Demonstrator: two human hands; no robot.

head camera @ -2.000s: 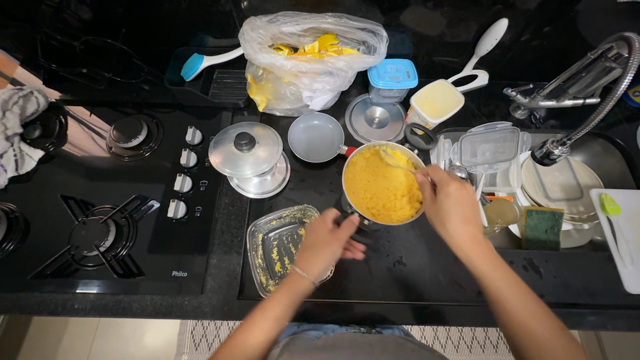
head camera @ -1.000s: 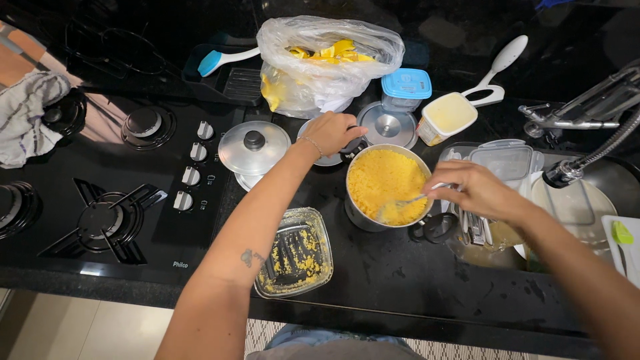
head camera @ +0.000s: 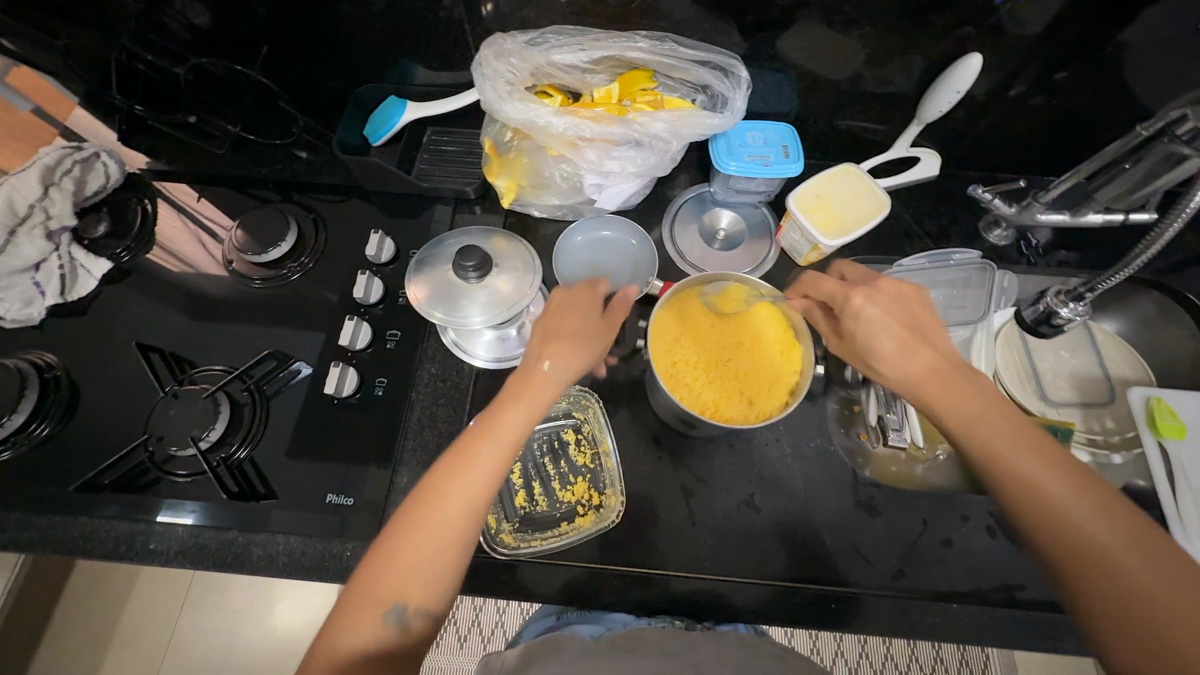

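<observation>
A metal pot full of yellow, crumbly food stands on the black countertop. My right hand grips a metal utensil, probably a spoon or fork, whose end lies in the food near the pot's far side. Left of the pot, my left hand hovers with its fingers apart, close to the pot's side handle, over the near edge of a small grey frying pan. Below that hand sits a clear rectangular dish with yellow crumbs stuck inside, partly behind my left forearm.
Gas cooktop at left with a cloth. Pot lids and a plastic bag of yellow peels stand behind. Beyond the pot are a blue-lidded container and a margarine tub. Right: sink with plates, faucet, cutting board.
My left hand has drawn back from the pot's far left side toward me. The utensil in my right hand has moved from the food's near side to its far side.
</observation>
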